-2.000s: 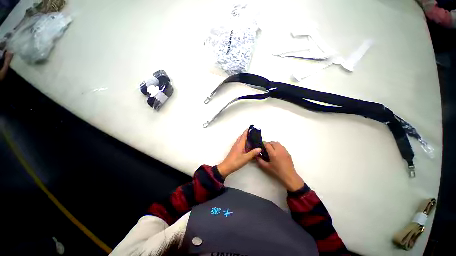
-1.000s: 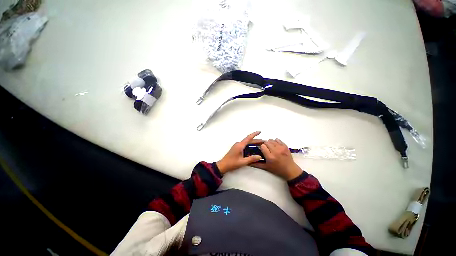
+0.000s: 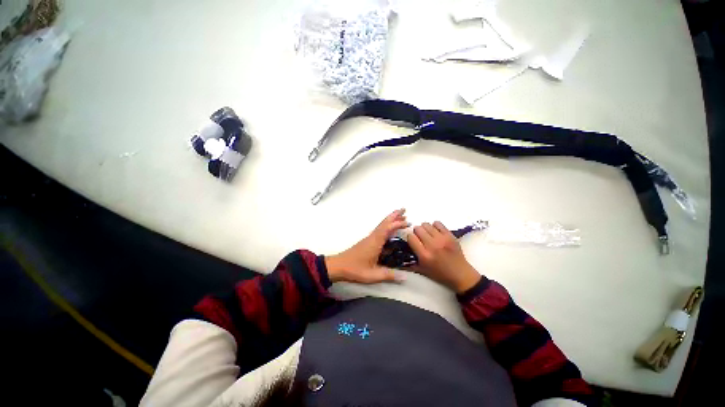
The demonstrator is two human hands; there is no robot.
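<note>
A small black rolled strap (image 3: 397, 253) lies on the table close in front of me, between my hands. My left hand (image 3: 368, 256) is around its left side, thumb and fingers spread apart. My right hand (image 3: 439, 253) grips the roll's right side with curled fingers. A short black end with a small metal piece sticks out to the right of my right hand, with a clear plastic sleeve (image 3: 536, 234) on it. Part of the roll is hidden by my fingers.
Black straps (image 3: 517, 141) with metal hooks lie across the table beyond my hands. Banded black rolls (image 3: 223, 145) are at left, a khaki bundle (image 3: 669, 332) at the right edge. A bag of white pieces (image 3: 346, 52), white paper strips (image 3: 556, 62) and a clear bag (image 3: 30, 71) lie farther off.
The roll has gone down to the table, and its sleeved end now shows at the right. My left hand has opened wider and shifted slightly left. The view has shifted a little.
</note>
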